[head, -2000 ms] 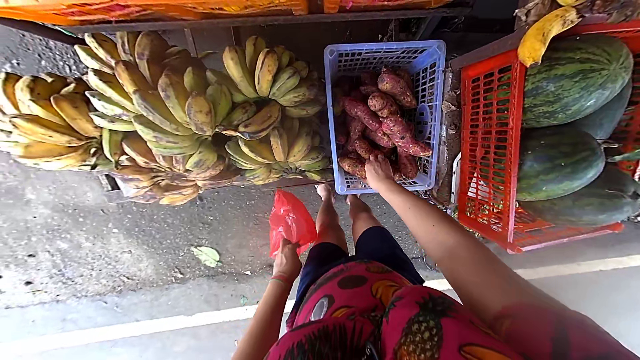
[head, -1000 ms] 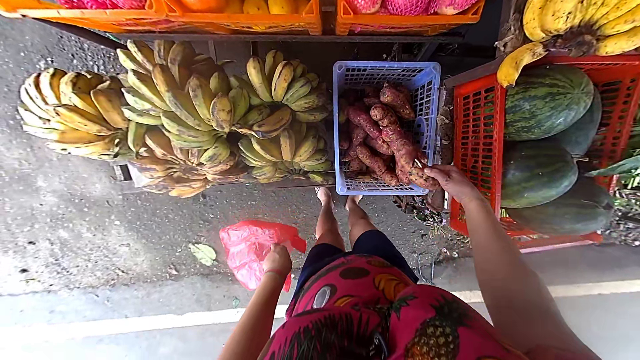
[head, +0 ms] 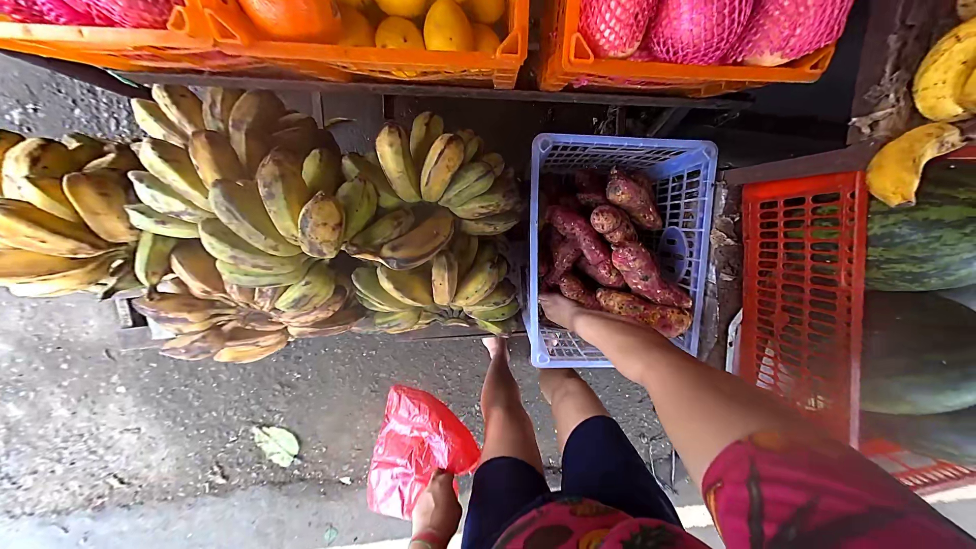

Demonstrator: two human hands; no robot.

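Observation:
My left hand (head: 438,505) grips a red plastic bag (head: 418,450) that hangs low over the pavement, left of my legs. My right hand (head: 563,311) reaches into the lower left part of a light blue plastic crate (head: 707,229). The crate holds reddish-purple sweet potatoes (head: 646,274). The fingers of my right hand are near the crate's left wall and the lowest tubers; whether they hold one cannot be told. Left of the crate lie bunches of green-yellow bananas (head: 252,206).
Orange crates (head: 488,67) with yellow fruit and net-wrapped pink fruit stand along the top. At the right, a red crate (head: 804,305) holds watermelons (head: 923,351), with yellow bananas (head: 911,164) above. A fallen leaf (head: 276,445) lies on the pavement.
My right hand, at the crate's right side with a sweet potato one second ago, is now at the lower left inside it. The left hand still has the red bag.

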